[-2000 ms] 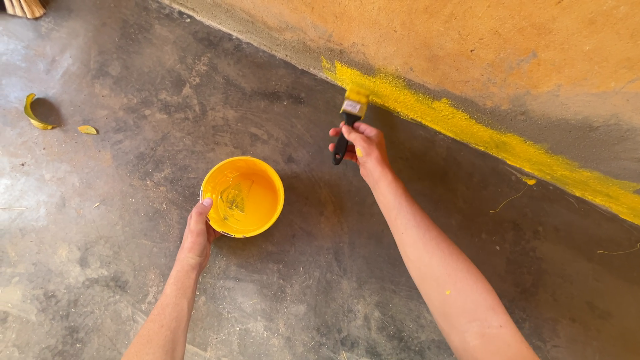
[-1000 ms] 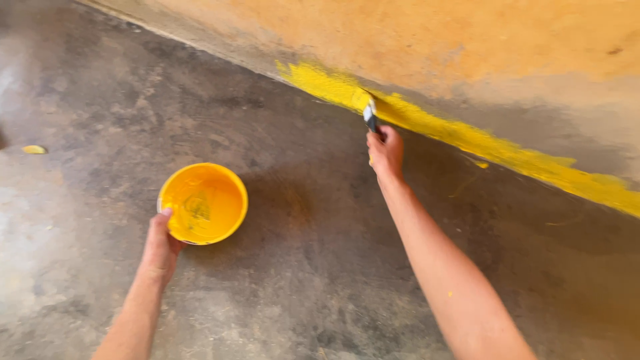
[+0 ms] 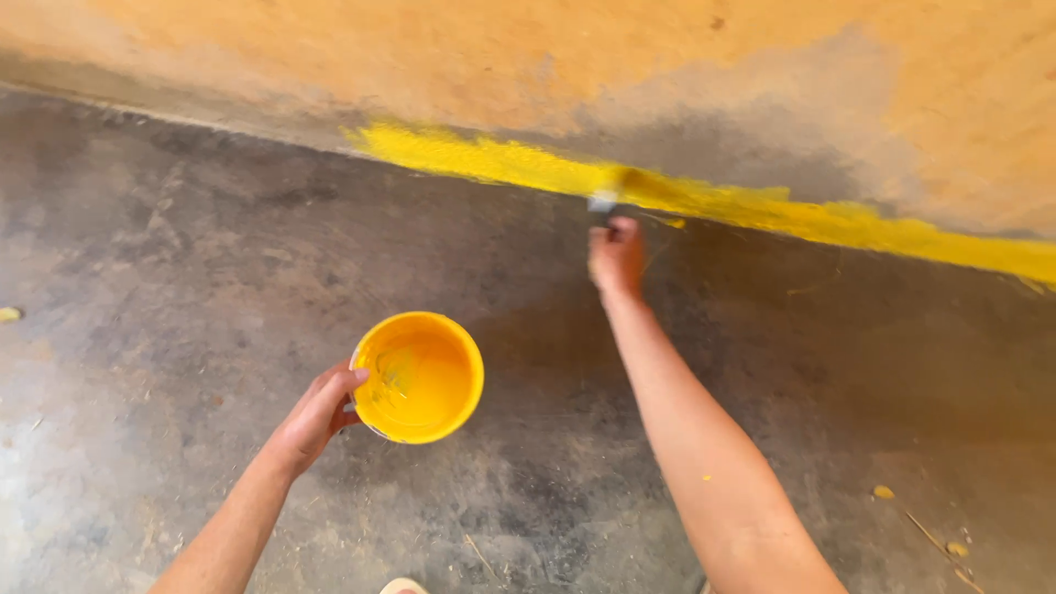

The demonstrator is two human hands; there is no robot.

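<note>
My left hand (image 3: 318, 412) grips the rim of a round bucket of yellow paint (image 3: 425, 375), thumb over the edge, at the lower middle of the view. My right hand (image 3: 619, 252) holds a paintbrush (image 3: 604, 200) by its dark handle; the brush is blurred. Its bristles lie at a band of wet yellow paint (image 3: 495, 158) that runs along the foot of the wall. The bucket is to the left of my right hand and nearer to me. A small yellow spot marks my right forearm.
An orange plaster wall (image 3: 412, 66) with grey patches meets a grey concrete floor (image 3: 206, 272). Small yellow bits (image 3: 883, 492) and a thin dry stem (image 3: 928, 532) lie at the lower right, another yellow piece (image 3: 10, 314) at the far left. Footwear (image 3: 403, 586) shows at the bottom edge.
The brush, off to the side of the bristles' stroke at first, has moved rightward along the painted band. My left hand still holds the bucket. The view has shifted to the right.
</note>
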